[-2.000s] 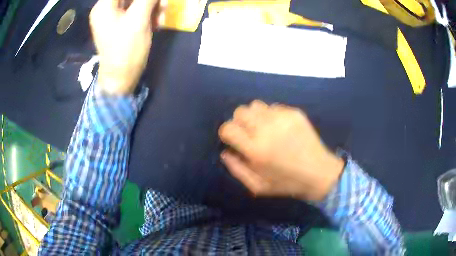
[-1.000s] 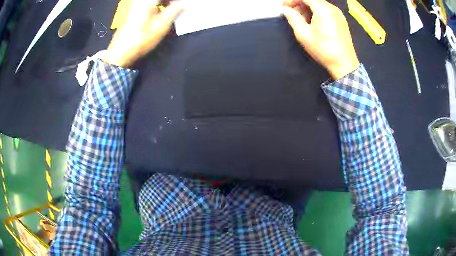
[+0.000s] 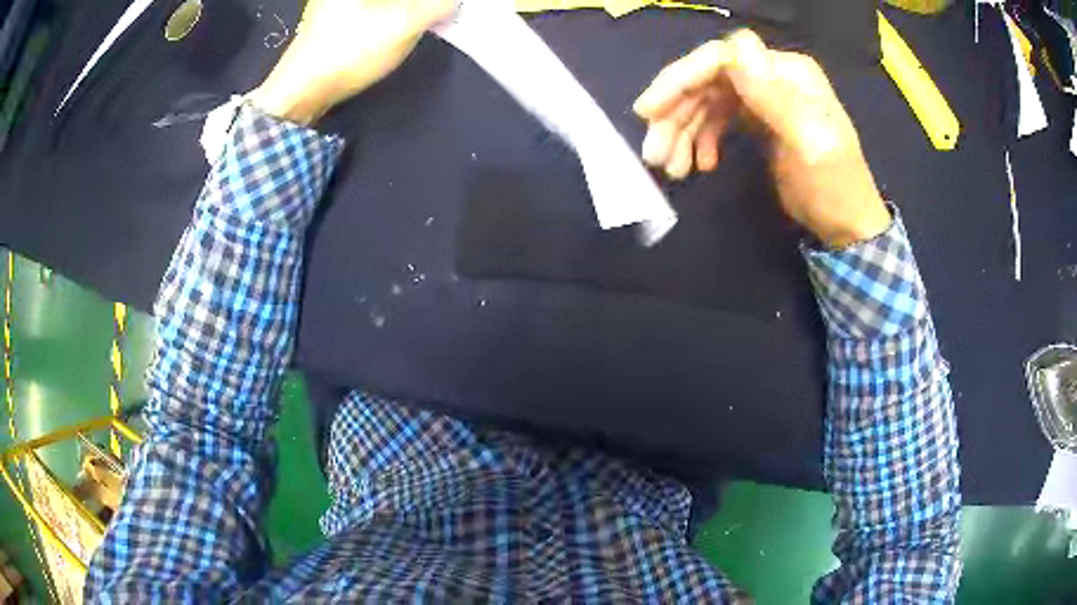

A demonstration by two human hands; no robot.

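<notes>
The white paper pattern (image 3: 555, 101) slants down to the right over the dark fabric piece (image 3: 532, 236), its lower end bent. My left hand (image 3: 366, 47) is at the top, left of centre, and holds the pattern's upper end between its fingers. My right hand (image 3: 768, 112) is right of the pattern's lower end, fingers partly curled and apart, holding nothing I can see. The fabric piece lies flat on the dark-covered table (image 3: 591, 378) and barely shows against it.
Yellow card patterns lie at the top edge and upper right (image 3: 919, 89). A thin white strip (image 3: 1013, 213) and the iron's metal tip (image 3: 1055, 390) are at the right. A white cloth strip (image 3: 221, 128) lies by my left wrist, a dark roll (image 3: 183, 19) beyond it. A yellow-framed cart (image 3: 59, 508) stands lower left.
The white pattern was held level by both hands at the top edge. Now only my left hand holds it, and its free end has swung down. My right hand has let go.
</notes>
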